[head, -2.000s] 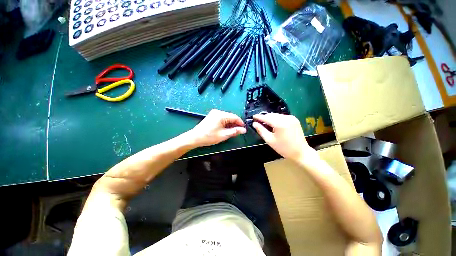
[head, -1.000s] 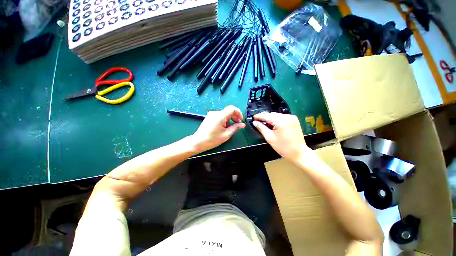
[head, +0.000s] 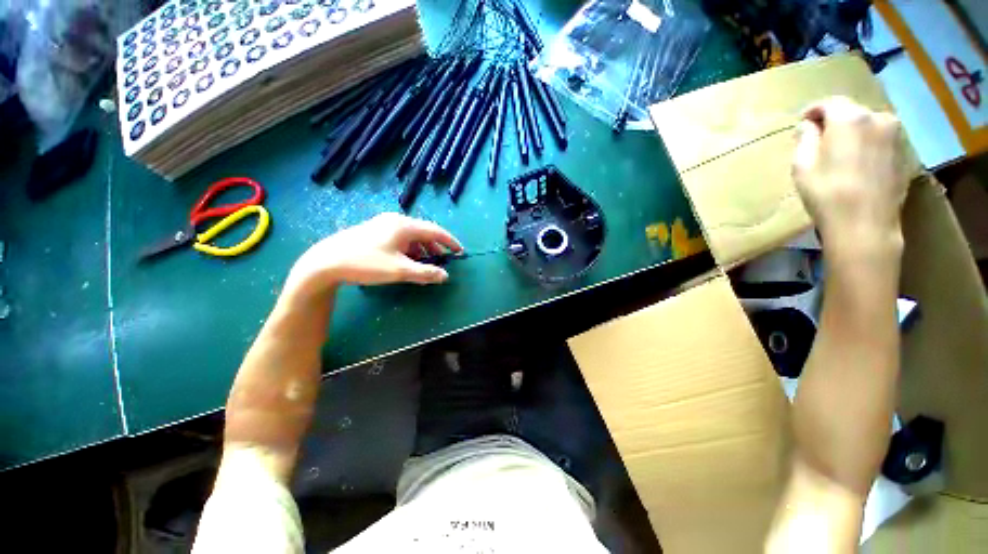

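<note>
The black round housing (head: 553, 240) lies open side up on the green bench near its front edge, with a pale central ring and a slotted end facing away. My left hand (head: 379, 251) is left of it, palm down, with fingers closed on a black wired rod (head: 442, 258), mostly hidden beneath them. A thin wire runs from the rod to the housing. My right hand (head: 850, 162) is raised over the carton flap, fingertips pinched. A thin dark line reaches towards them; I cannot tell whether it is a held wire or a crease.
A pile of black rods (head: 433, 119) fans out behind. Red and yellow scissors (head: 228, 222) lie left, below a thick white stack (head: 271, 65). A clear bag (head: 623, 54) is at the back. The open carton (head: 672, 400) at right holds black and silver units (head: 780, 341).
My right hand has let go of the housing and moved right and up over the carton flap. My left hand has moved left, onto the rod. The view has shifted slightly.
</note>
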